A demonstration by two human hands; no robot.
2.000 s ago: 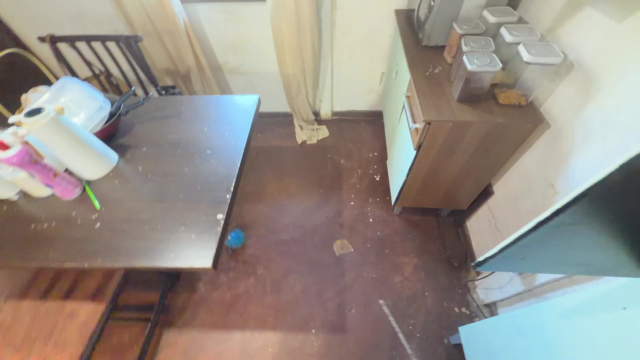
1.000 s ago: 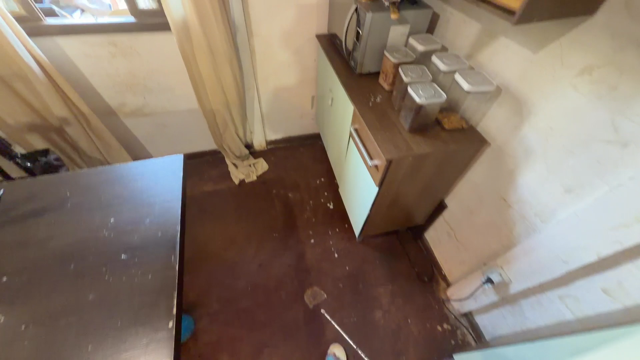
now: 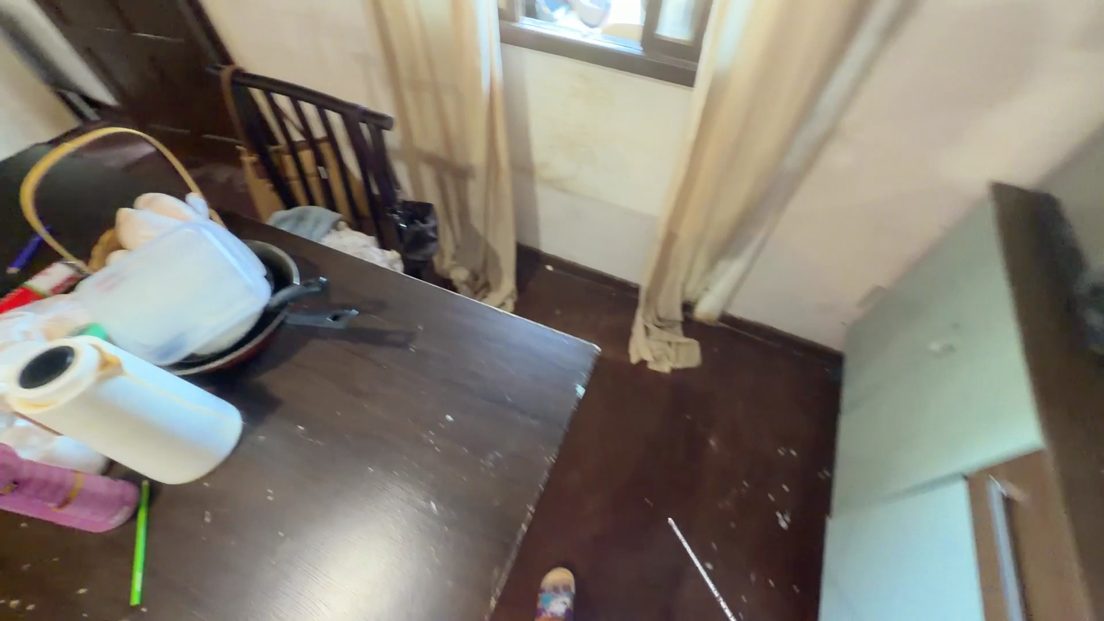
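Neither my left hand nor my right hand shows in the head view. A dark wooden table [image 3: 379, 431] fills the lower left, with crumbs scattered on it. On it lie a white cylindrical container with a dark round opening [image 3: 129, 410], a pink bottle [image 3: 69, 492] and a bright green stick [image 3: 140, 543]. A translucent plastic container [image 3: 177, 289] rests on a frying pan [image 3: 289, 259] whose dark handle points right. Behind them a yellowish hoop handle [image 3: 112, 134] arches up. The tip of a patterned shoe [image 3: 556, 595] shows at the bottom.
A dark slatted chair [image 3: 319, 112] stands behind the table, near beige curtains [image 3: 690, 233] that reach the floor under a window [image 3: 604, 43]. A pale green and brown cabinet [image 3: 940, 362] stands at the right. Light debris and a thin pale strip [image 3: 700, 569] lie on the dark red floor.
The view has swung left and closer to the table and curtains. The shoe tip, seen one second ago at the bottom edge, is now beside the table.
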